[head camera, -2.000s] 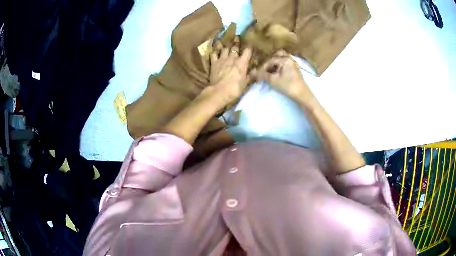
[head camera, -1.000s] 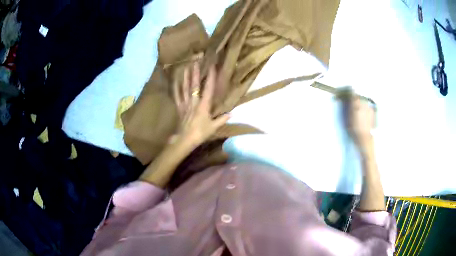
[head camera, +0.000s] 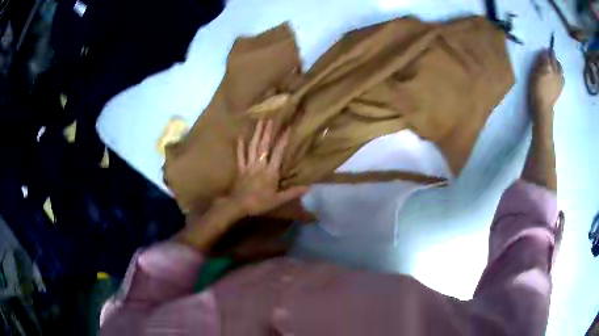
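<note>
A matte brown partly sewn garment (head camera: 453, 79) lies creased across the table, with a narrow brown strip (head camera: 387, 176) running from it to the right. My left hand (head camera: 259, 172) lies flat on the garment's left part, fingers spread, beside a small cream tag (head camera: 270, 105). My right hand (head camera: 546, 85) is far out at the upper right, beyond the garment and off the cloth. A thin dark object (head camera: 552, 43) shows at its fingertips; whether it is held is unclear from the blur.
Shears' handles (head camera: 592, 71) show at the upper right edge. A dark object (head camera: 502, 23) lies at the top. A cream paper piece (head camera: 172, 134) is by the garment's left edge. Dark cloth (head camera: 131, 39) with scraps fills the left. The white table (head camera: 453, 252) has a curved left end.
My right hand has moved up and to the right. The garment's right part lies more spread out to the right. My left hand stays on the cloth. The view has shifted, and the yellow rack is gone.
</note>
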